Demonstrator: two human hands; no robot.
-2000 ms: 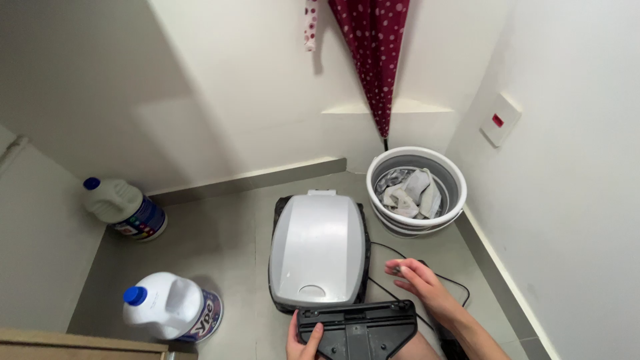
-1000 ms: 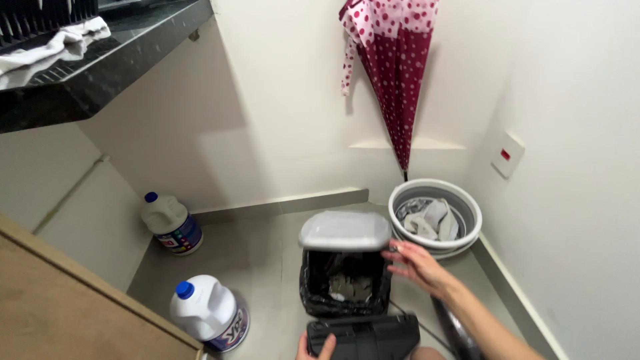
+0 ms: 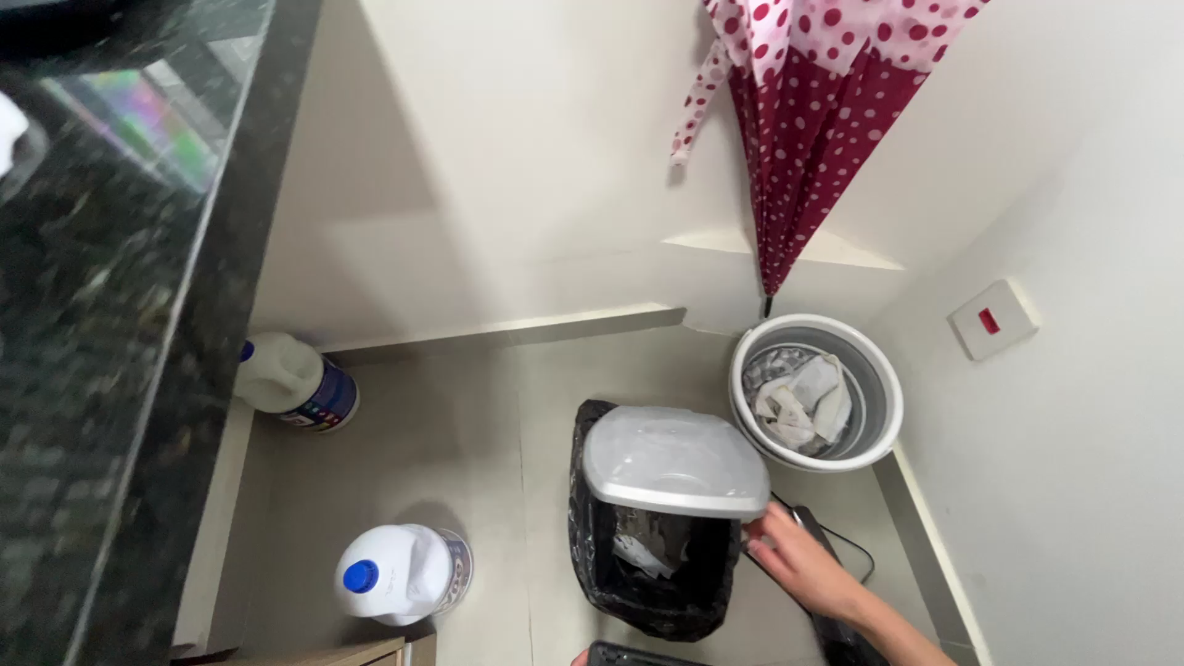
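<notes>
A trash bin lined with a black plastic bag (image 3: pixel 659 615) stands on the floor with some waste inside. Its grey lid (image 3: pixel 677 462) is tilted partly up over the bin's far half. The fingers of my right hand (image 3: pixel 803 564) are at the lid's right corner; whether they grip it is hard to tell. Only a fingertip of my left hand (image 3: pixel 581 659) shows at the bottom edge, against a black plastic part (image 3: pixel 638 655) that is mostly cut off by the frame.
A round bucket (image 3: pixel 893 407) with cloths stands behind right, below a dotted umbrella (image 3: pixel 814 139). Two jugs, one white (image 3: pixel 393 573) and one translucent (image 3: pixel 287 375), stand left. A dark stone counter (image 3: pixel 250 231) juts in at left. A dark appliance with a cord (image 3: pixel 837 629) lies right.
The bin's lid, shut two seconds ago, has come up and shows the bag's inside. My right hand has moved to the lid's right side. The view has shifted, bringing the counter in.
</notes>
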